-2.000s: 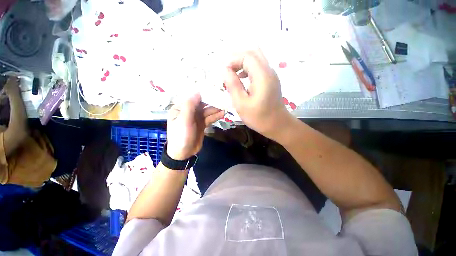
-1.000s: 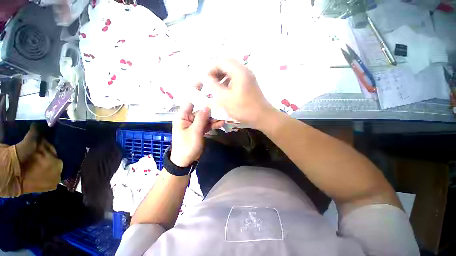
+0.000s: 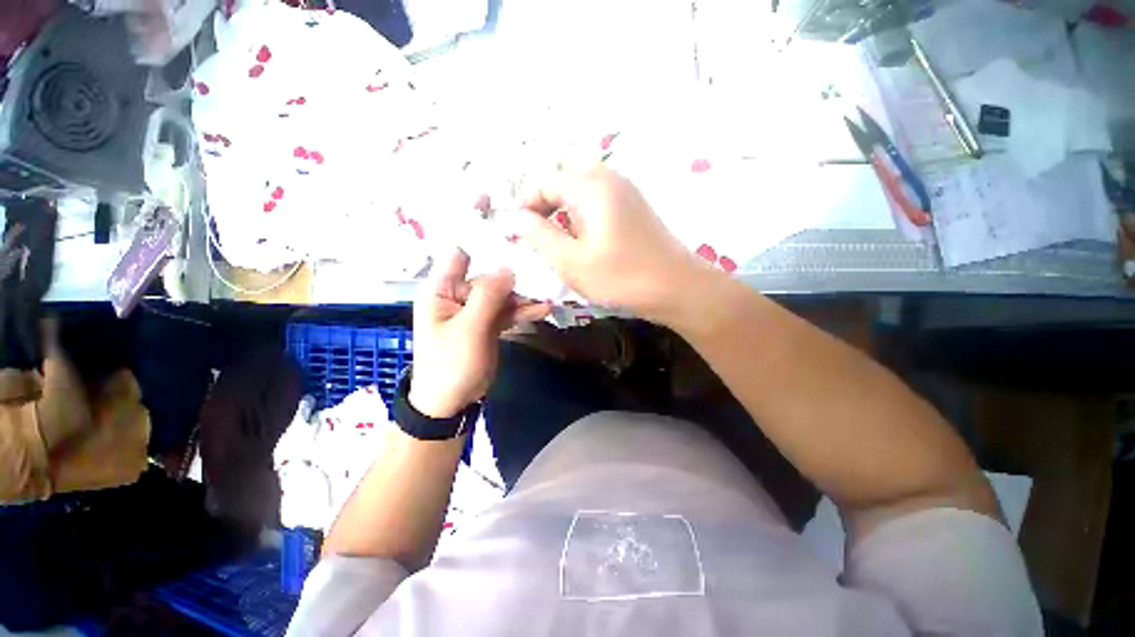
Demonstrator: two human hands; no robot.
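Note:
Thin white cherry-print fabric lies heaped on the left of the bright table and runs to its front edge between my hands. My left hand, with a black wristband, is at the table edge, thumb and fingers closed on the fabric edge. My right hand is just right of and above it, fingertips pinched together on the same fabric. Glare washes out the cloth around the fingertips, so fine detail there is hidden. Snips with dark blades and an orange and blue handle lie at the right.
A pen, a small black square and written paper notes lie at the right. A blue plastic basket with cherry cloth is below the table. A grey machine part stands upper left. Another person's arm is at the left.
My right hand has moved slightly left and down from two seconds ago, and its fingers have closed in. The heaped fabric sits slightly further right in view. The other person's arm has moved.

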